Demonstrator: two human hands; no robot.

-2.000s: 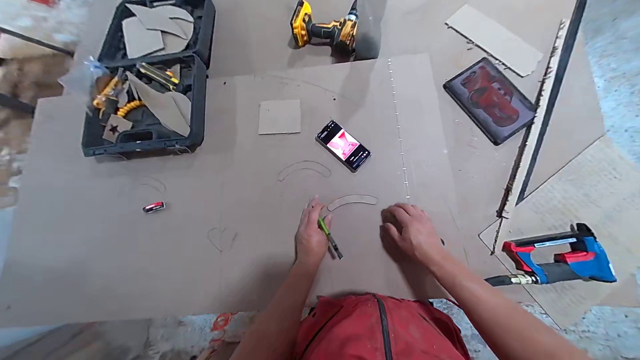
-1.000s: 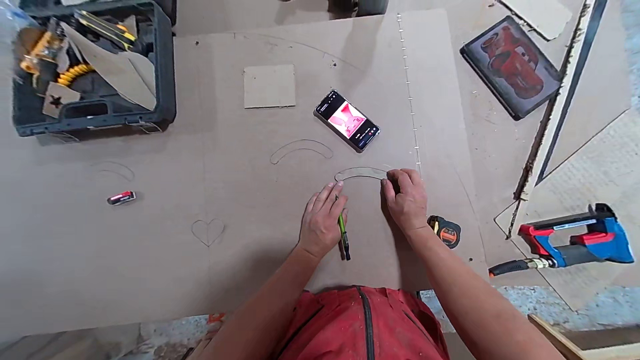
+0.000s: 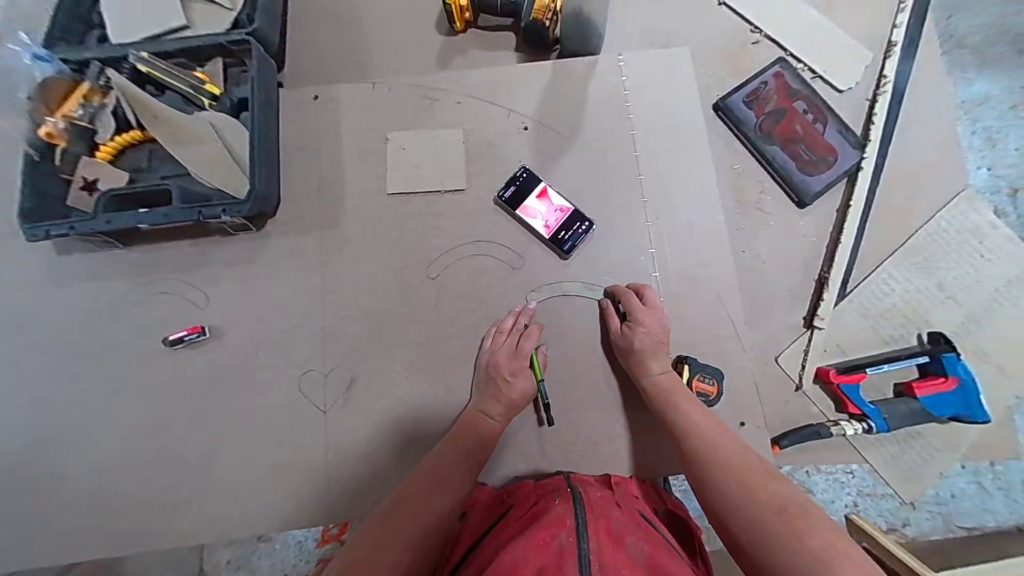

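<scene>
A thin curved template (image 3: 568,290) lies on the large brown sheet (image 3: 384,456), with its ends near both hands. My left hand (image 3: 508,364) holds a green and black pen (image 3: 540,388) against its palm side, its fingertips at the template's left end. The fingers of my right hand (image 3: 636,324) pinch or press the right end; what lies under them is partly hidden. Up and left of the template is a drawn curved outline (image 3: 476,254). A phone (image 3: 545,212) showing a pink picture lies above the template. Further left, a heart (image 3: 325,390) is drawn on the sheet.
A tape measure (image 3: 699,381) sits beside my right wrist. At the right lie a blue and red staple gun (image 3: 904,388) with a hose and a tablet-like case (image 3: 788,132). An open toolbox (image 3: 268,160), a square piece (image 3: 426,162), a small red object (image 3: 186,337) and a yellow drill (image 3: 504,12) surround the work.
My right hand has moved in to the template's right end, from beside it two seconds ago. My left hand has shifted to its left end, still with the pen.
</scene>
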